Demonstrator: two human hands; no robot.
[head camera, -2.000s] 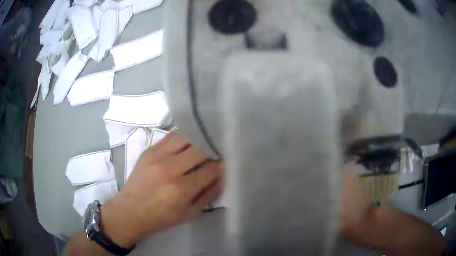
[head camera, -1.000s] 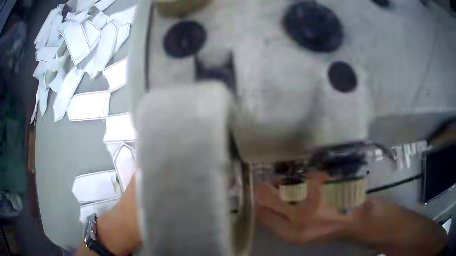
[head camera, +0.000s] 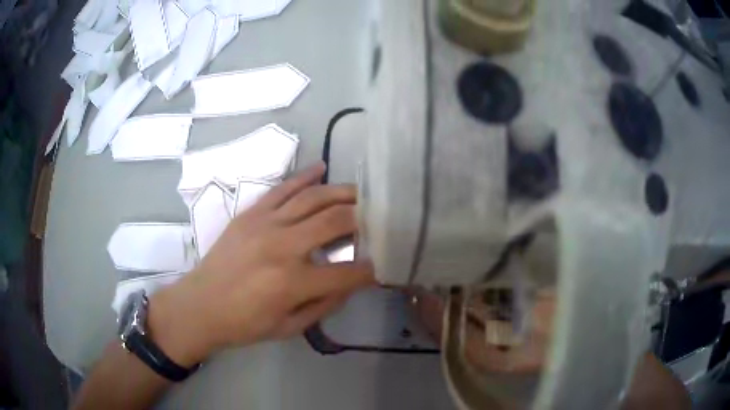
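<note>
The off-white sewing machine head (head camera: 472, 192) fills the right centre. Its thick looped guard (head camera: 596, 296) hangs in front of the needle area. My left hand (head camera: 272, 260), with a watch on its wrist, lies flat on the machine bed (head camera: 376, 324). Its fingertips reach the left side of the head. A small bright white bit (head camera: 340, 252) shows between thumb and fingers; whether it is gripped is hidden. My right hand (head camera: 496, 336) is behind the guard and under the head, mostly hidden. White pointed cloth pieces (head camera: 248, 90) lie left of the head.
A loose pile of white pieces (head camera: 152, 48) lies at the upper left of the table (head camera: 80, 296). More pieces (head camera: 152, 246) lie beside my left wrist. A black phone (head camera: 692, 324) is partly visible at the right, behind the guard.
The view has shifted, so the head and guard stand farther right. My left hand, largely hidden behind the guard a second ago, now shows fully on the bed. My right hand is now more covered.
</note>
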